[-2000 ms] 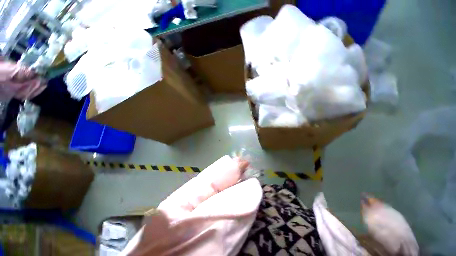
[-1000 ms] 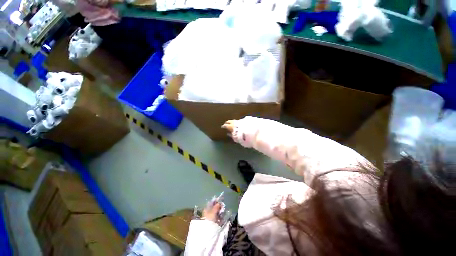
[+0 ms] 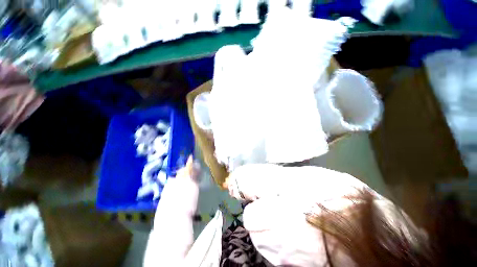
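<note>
Clear air-column bags [image 3: 272, 104], washed out to bright white, fill and rise above a brown carton [image 3: 201, 138] in front of me. One open tube end [image 3: 355, 101] faces me at the carton's right side. My left hand [image 3: 189, 169] is blurred, between the blue turnover crate and the carton; I cannot tell if it holds anything. My right hand [image 3: 231, 186] is at the carton's near left edge, partly hidden by its sleeve. Whether it grips the carton or a bag is not clear.
The blue turnover crate [image 3: 117, 167] holds loose white parts [image 3: 154, 161]. Bagged cameras [image 3: 178, 23] stand in a row on the green bench [image 3: 78, 77]. Another person's pink sleeve [image 3: 15, 96] is at the left. Cartons stand at lower left [image 3: 83, 234] and right [image 3: 413, 114].
The view has turned and moved closer to the filled carton and bench. My left hand has moved up beside the blue crate. My right hand is now lower, by the carton's near edge.
</note>
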